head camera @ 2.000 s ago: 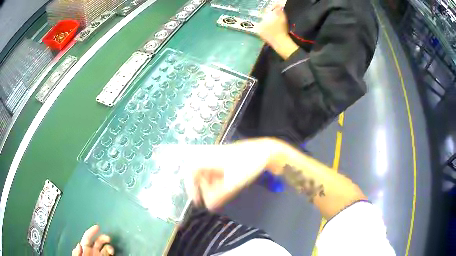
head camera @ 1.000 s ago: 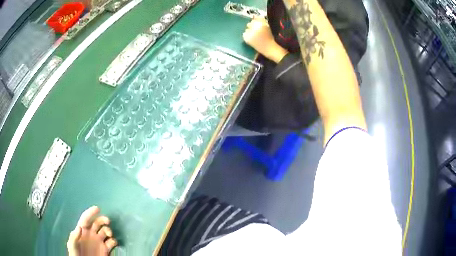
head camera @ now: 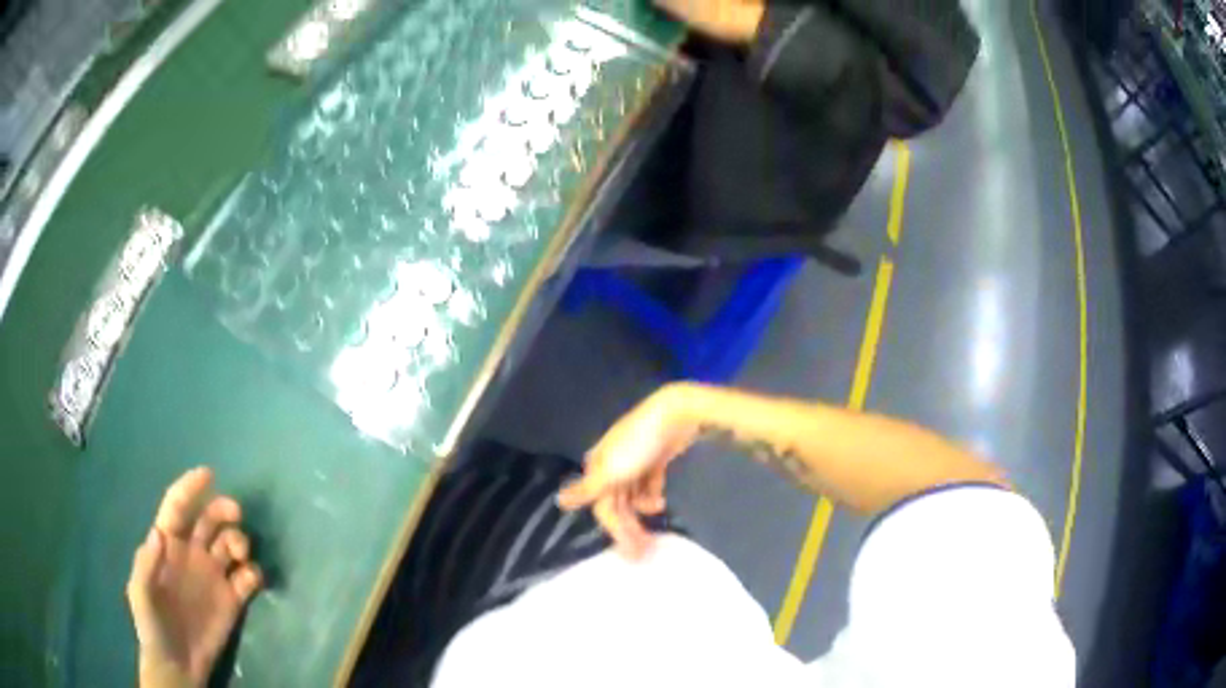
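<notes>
A clear plastic blister tray (head camera: 390, 229) with rows of round pockets lies on the green bench, shiny with glare. A silver-grey plate (head camera: 116, 323) lies to its left, its openings blurred. My left hand (head camera: 195, 578) rests palm up over the bench near the bottom left, fingers loosely curled, with nothing seen in it. It touches neither the plate nor the tray. My right hand (head camera: 635, 464) is over my lap, off the bench, with bent fingers and no visible object.
Another plate (head camera: 316, 36) lies beyond the tray at the top left. A pale strip (head camera: 101, 131) runs along the bench. A co-worker in dark clothing (head camera: 793, 135) is at the bench beside the tray, above a blue stool (head camera: 733, 323). Yellow lines mark the grey floor.
The view has shifted, so the tray and plates sit higher in the picture. My right arm has drawn back from beside the co-worker to my lap. My left hand stays low at the left.
</notes>
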